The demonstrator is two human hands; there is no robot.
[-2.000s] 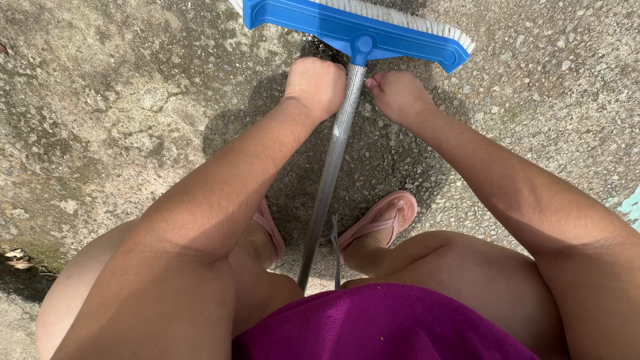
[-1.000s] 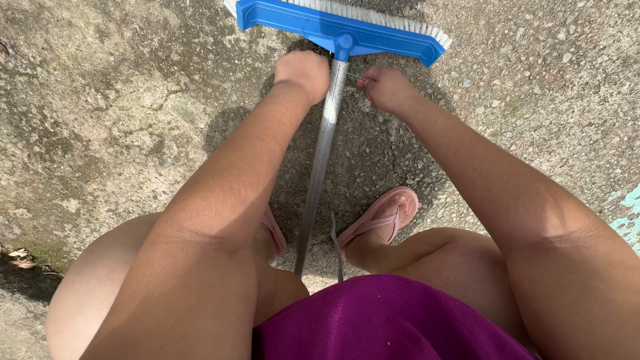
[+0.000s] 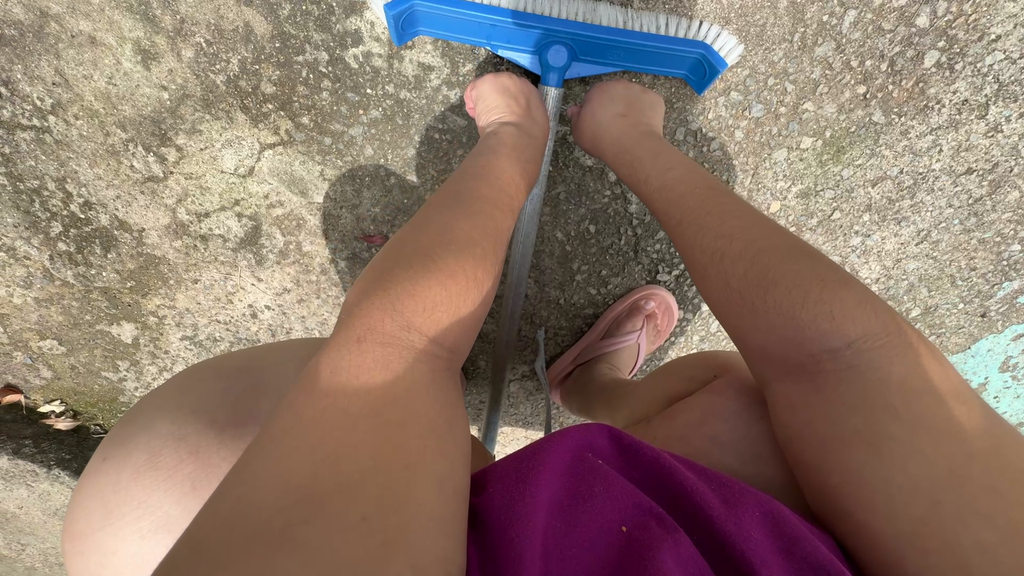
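Observation:
A blue plastic brush head (image 3: 480,26) with white bristles (image 3: 608,13) lies at the top of the view, joined by a swivel socket to a metal pole (image 3: 524,232) that runs down between my arms. My left hand (image 3: 509,106) is curled against the pole's left side, just below the head; its fingers are mostly hidden, so its grip cannot be told. On the other side my right hand (image 3: 618,116) is bent with its knuckles up, close to the pole; whether it holds anything is hidden.
Rough concrete ground (image 3: 224,160) lies all around. A pink flip-flop (image 3: 664,308) is on my right foot. A thin grey strap (image 3: 542,360) hangs beside the pole. Dry leaves (image 3: 60,422) lie at the left edge, turquoise paint (image 3: 996,368) at the right.
My right hand has turned more knuckles-up and come nearer the pole; its fingertips showed one second ago. The other hand stays beside the pole, near the brush head.

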